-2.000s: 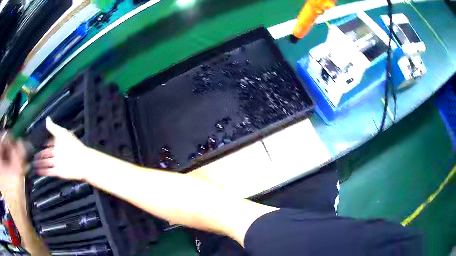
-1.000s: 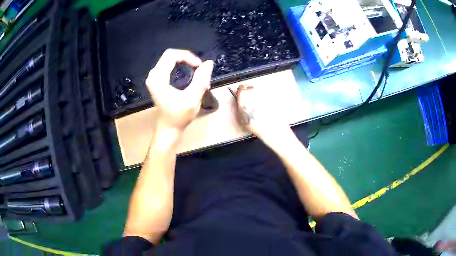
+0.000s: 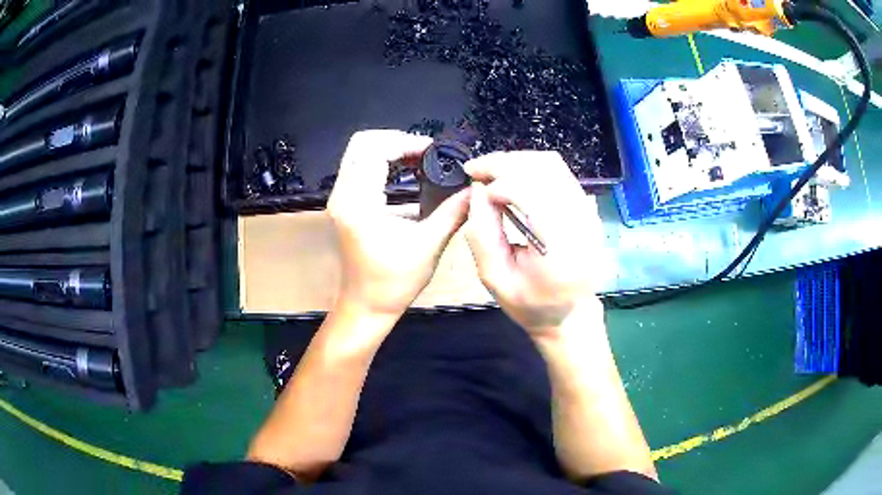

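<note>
My left hand (image 3: 382, 227) is closed around a black tubular housing (image 3: 432, 196) and holds it upright, its round open mouth facing up. My right hand (image 3: 537, 227) is at the housing's mouth, thumb and fingertips at the right side of the rim. A thin dark metallic tool (image 3: 523, 230), like tweezers or a small rod, lies in the right hand and points down to the right. Whether the right fingertips pinch a small part at the rim cannot be told. Both hands are over the cardboard work pad (image 3: 285, 259).
Parts tray (image 3: 338, 72) with scattered small black parts lies beyond the hands. Foam rack trays (image 3: 164, 193) with housings (image 3: 63, 198) stand at left. At right are the screw feeder (image 3: 711, 126) on a blue tray (image 3: 633, 189), an orange electric screwdriver (image 3: 716, 16) and its curving cable (image 3: 791, 189).
The right hand has come off the cardboard, now with the thin tool, and meets the housing in the left hand. The left hand has moved right. The orange screwdriver shows again at the top.
</note>
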